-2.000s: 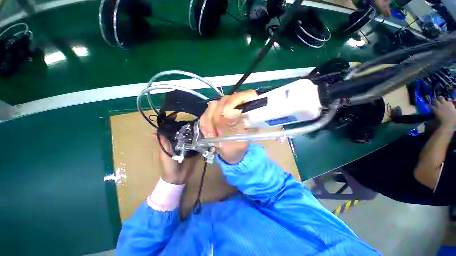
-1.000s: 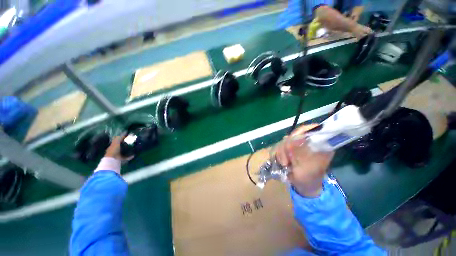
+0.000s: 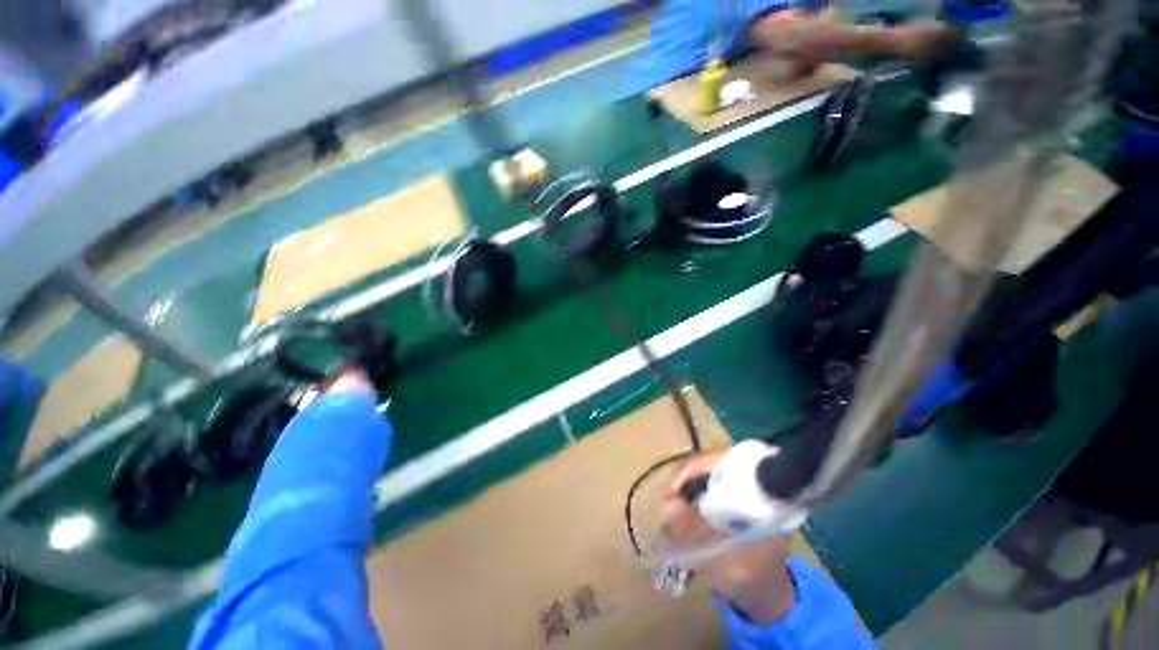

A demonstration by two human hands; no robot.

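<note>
My right hand [image 3: 731,540] is closed around the white electric screwdriver [image 3: 752,489], low over the cardboard mat [image 3: 508,540]. The silvery feed nozzle [image 3: 671,578] points down to the left, with a thin black cord looping beside it. My left hand [image 3: 343,381] is stretched out to the green line, at a black headset [image 3: 369,349] with pale hoops. The hand is blurred and mostly hidden by the blue sleeve, so its grip on the headset cannot be told.
More headsets lie along the green line [image 3: 547,343], to the left [image 3: 153,483] and beyond [image 3: 477,282]. Black headsets [image 3: 826,298] are grouped at the right. Black lines and a blurred hose rise from the driver. Another person's arm [image 3: 852,41] reaches across at the top.
Two seconds ago both hands were together at a headset over the mat. My left hand has since moved out to the line, while my right hand has kept the screwdriver. The view has swung.
</note>
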